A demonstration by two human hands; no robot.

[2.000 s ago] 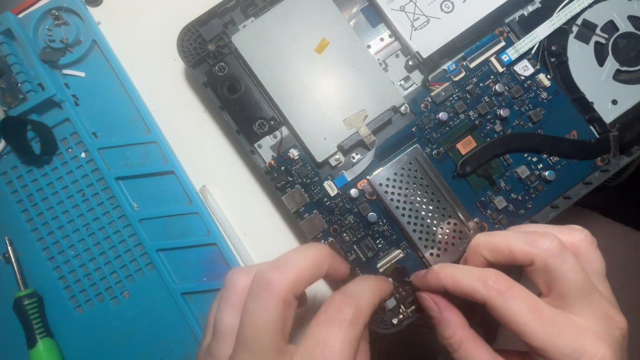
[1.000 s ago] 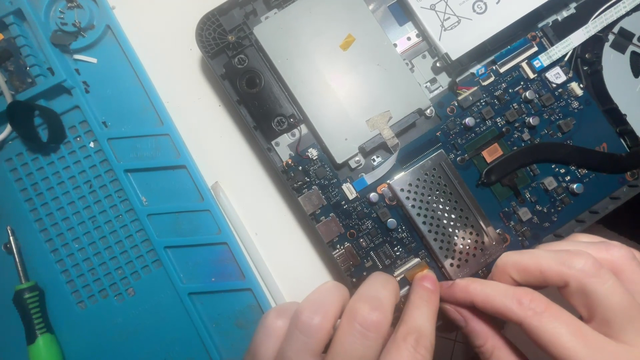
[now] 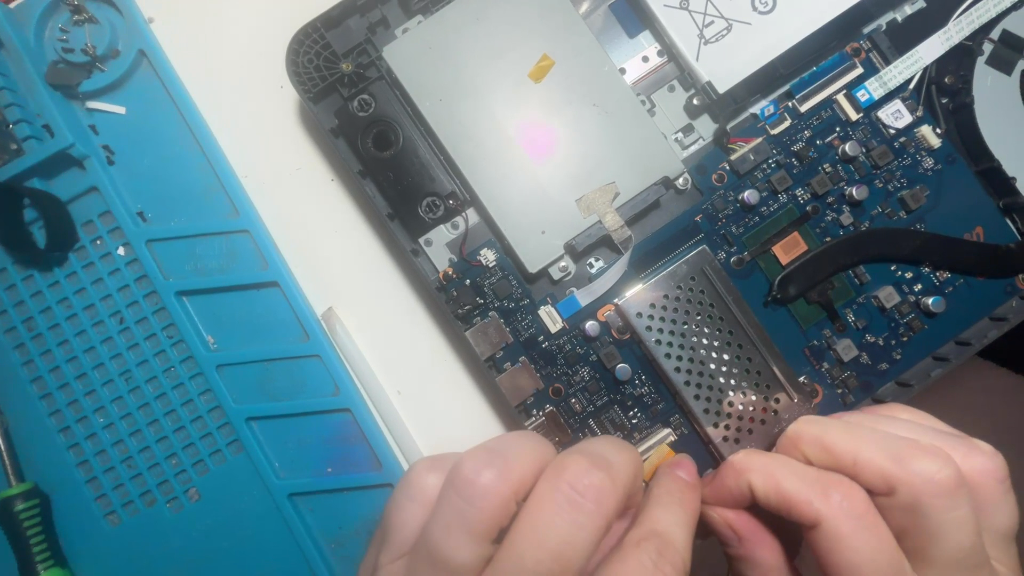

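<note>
An opened laptop with a blue circuit board (image 3: 904, 320) fills the right of the view. My left hand (image 3: 544, 512) lies over the board's lower edge, a fingertip against an orange flat cable end (image 3: 659, 462) beside a white ribbon connector (image 3: 654, 442). My right hand (image 3: 864, 496) is close beside it, thumb and index finger pinched together below a perforated metal cover (image 3: 712, 352). Whatever lies between the fingertips of either hand is hidden. Above the cover, a ribbon cable with a blue end (image 3: 569, 306) reaches a small white connector (image 3: 551, 318).
A blue silicone repair mat (image 3: 264, 320) lies at left, with screws (image 3: 86, 40) in its round tray, a black looped strap (image 3: 34, 226) and a green-and-black screwdriver (image 3: 30, 520). A thin pale strip (image 3: 372, 384) lies by the mat. The laptop's black heat pipe (image 3: 904, 252) crosses the board.
The orange cable end, not visible two seconds ago, shows beside the connector under my left fingertip. My left hand has shifted over that spot. The view has moved a little.
</note>
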